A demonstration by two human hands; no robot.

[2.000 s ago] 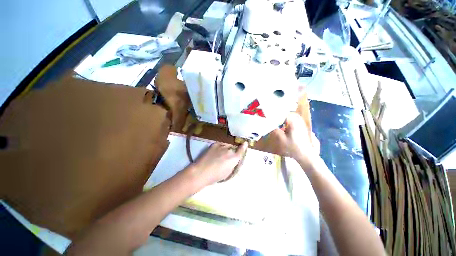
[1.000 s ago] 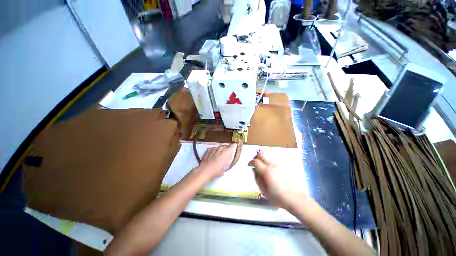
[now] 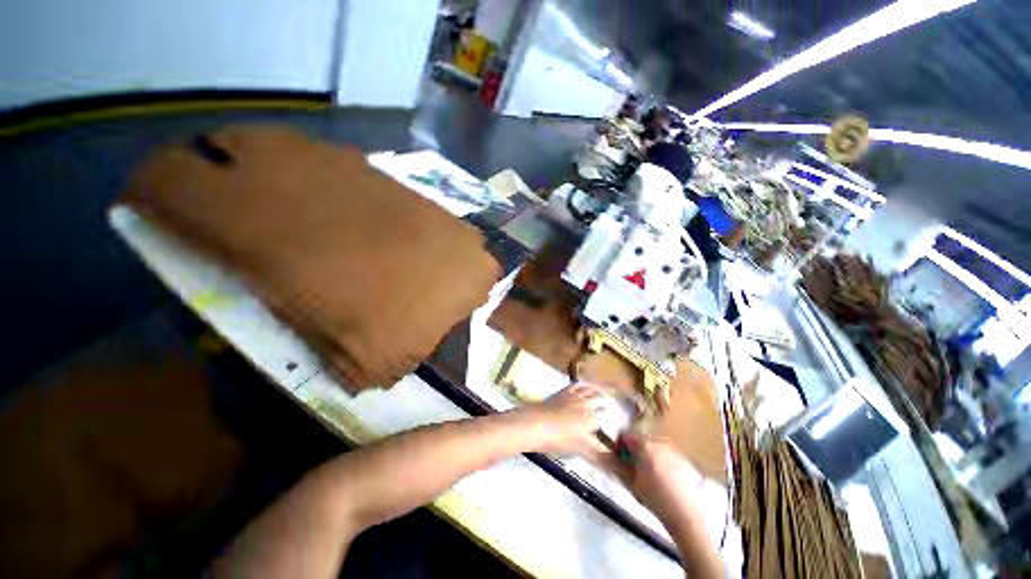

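Observation:
My left hand [image 3: 574, 413] is bare and lies over the white board [image 3: 490, 360] in front of the sewing machine head [image 3: 635, 276]. My right hand [image 3: 653, 466] is close beside it, fingers bent and blurred. A small dark thing shows between the fingers of both hands; blur hides what it is and which hand holds it. A brown garment panel [image 3: 699, 421] lies flat under the machine head. The yellow clamp plate [image 3: 633, 360] sits on it below the head. A thin brown strip curves beside the clamp, partly hidden near my hands.
A thick stack of brown panels [image 3: 339, 243] lies at the left on the white table edge [image 3: 254, 353]. A bundle of brown strips [image 3: 786, 503] hangs at the right, below the control screen [image 3: 842, 432]. White paper [image 3: 435, 179] lies behind the stack. Rows of workstations stand beyond.
The view has tilted and swung, showing more of the factory. The clamp plate now shows in front of the head. My hands have come together in front of the clamp, away from the needle area.

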